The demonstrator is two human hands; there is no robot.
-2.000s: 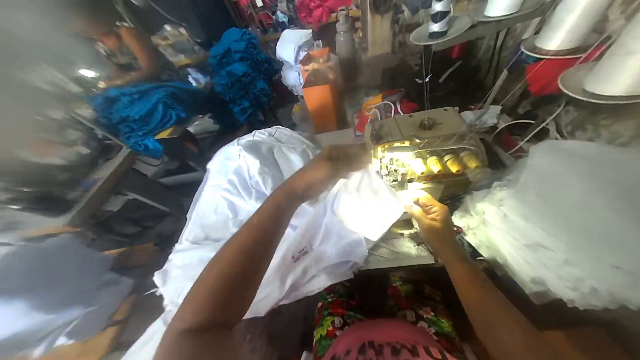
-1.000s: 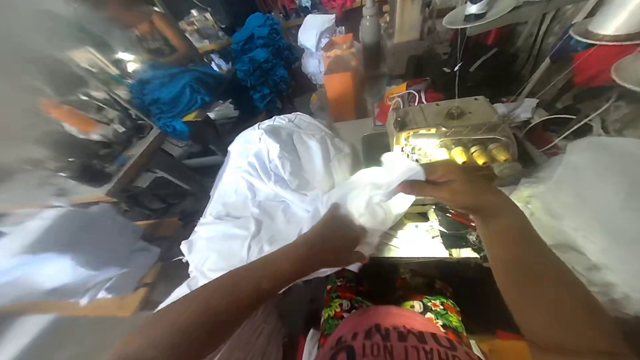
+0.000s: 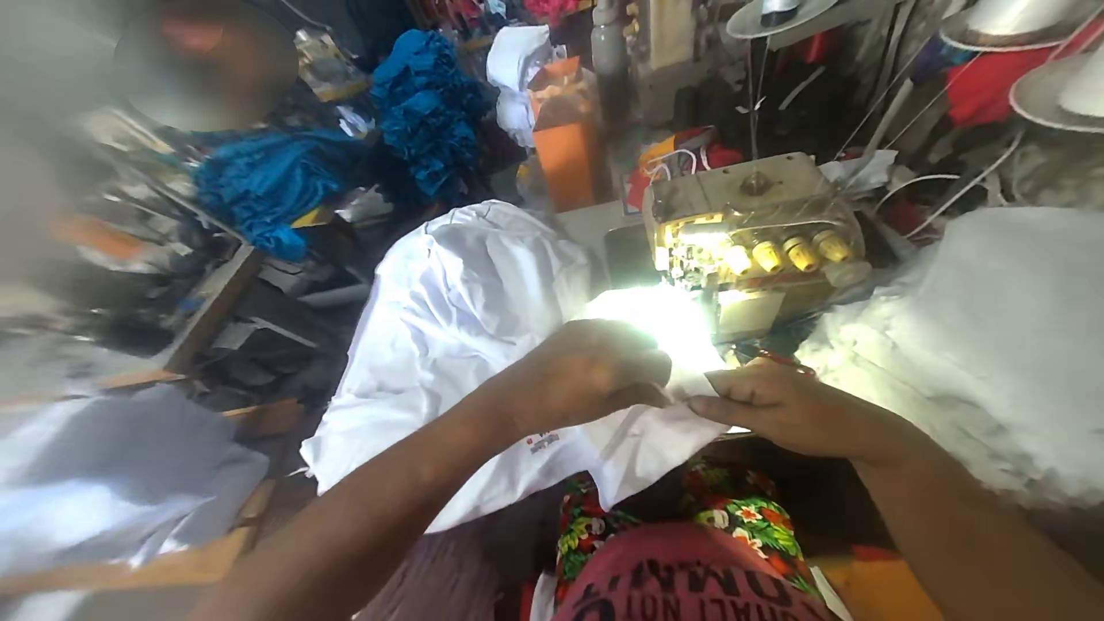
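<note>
White fabric [image 3: 483,302] lies bunched to the left of an overlock sewing machine [image 3: 742,207], and part of it reaches under the machine's bright lamp. My left hand [image 3: 582,375] grips this cloth just in front of the needle area, fingers curled. Close by on the right, my right hand [image 3: 776,405] pinches the cloth's edge between thumb and fingers. Red-handled scissors or snips [image 3: 785,362] show partly behind my right hand. Glare hides the detail of the cloth near the presser foot. Yellow tension knobs [image 3: 766,256] line the machine's front.
A heap of white fabric [image 3: 975,345] stands right of the machine. Thread cones on round holders [image 3: 780,15] are above. An orange box [image 3: 569,159] and blue cloth [image 3: 427,108] lie beyond. More white cloth [image 3: 121,474] rests on a wooden frame at left. A person, blurred, is at upper left.
My right hand has lowered from in front of the machine to the cloth's near edge. The cloth that was bunched between my hands now spreads flatter under the lamp.
</note>
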